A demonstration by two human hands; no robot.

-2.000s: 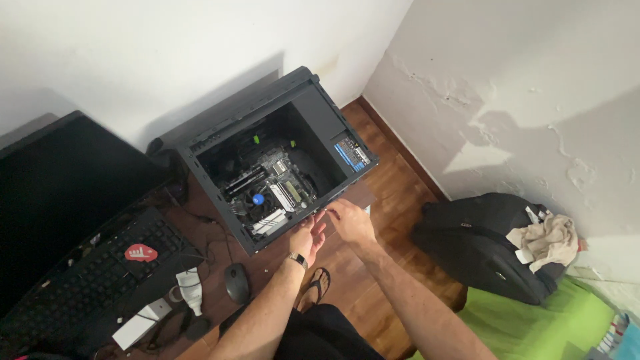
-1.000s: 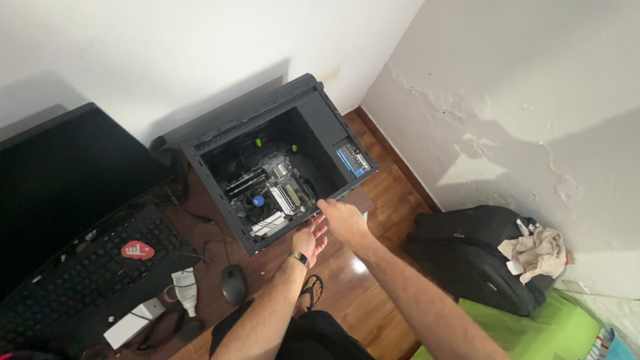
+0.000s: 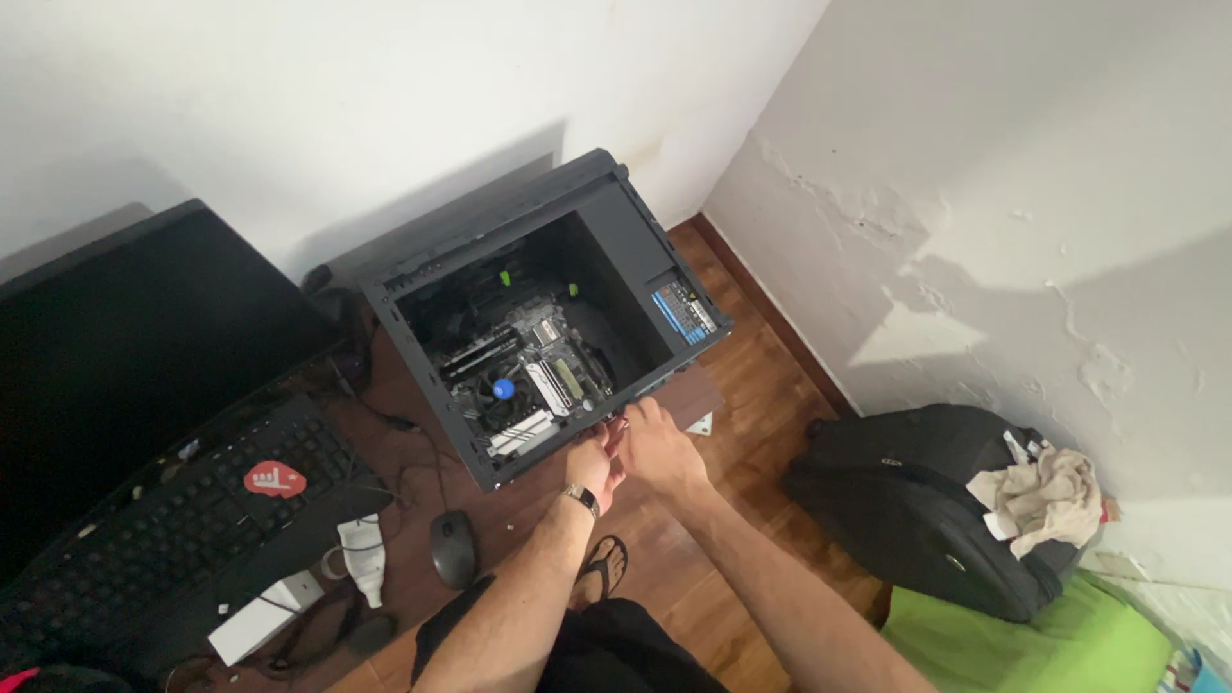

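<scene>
An open black computer case (image 3: 626,226) stands on the brown desk, its side toward me. Inside are a motherboard (image 3: 547,332), a CPU fan with a blue hub (image 3: 503,389) and a pale metal heatsink (image 3: 521,433). My left hand (image 3: 595,462), with a watch at the wrist, is at the case's near outer side, fingers partly curled. Beside it, my right hand (image 3: 659,443) has its fingers bent in at the same edge, close to the left fingertips. Whatever lies between the fingers is hidden.
To the left are a monitor (image 3: 144,385), a black keyboard (image 3: 192,520), a mouse (image 3: 453,550), a white tube (image 3: 363,558), a white box (image 3: 265,616) and cables. At the right, a black bag (image 3: 924,500) with a beige cloth (image 3: 1044,496) rests on green fabric (image 3: 1030,635). Walls stand behind.
My right hand has drawn down from the top of the case's near edge, where it was a second ago, and is closer to my left hand. The case has stayed in place.
</scene>
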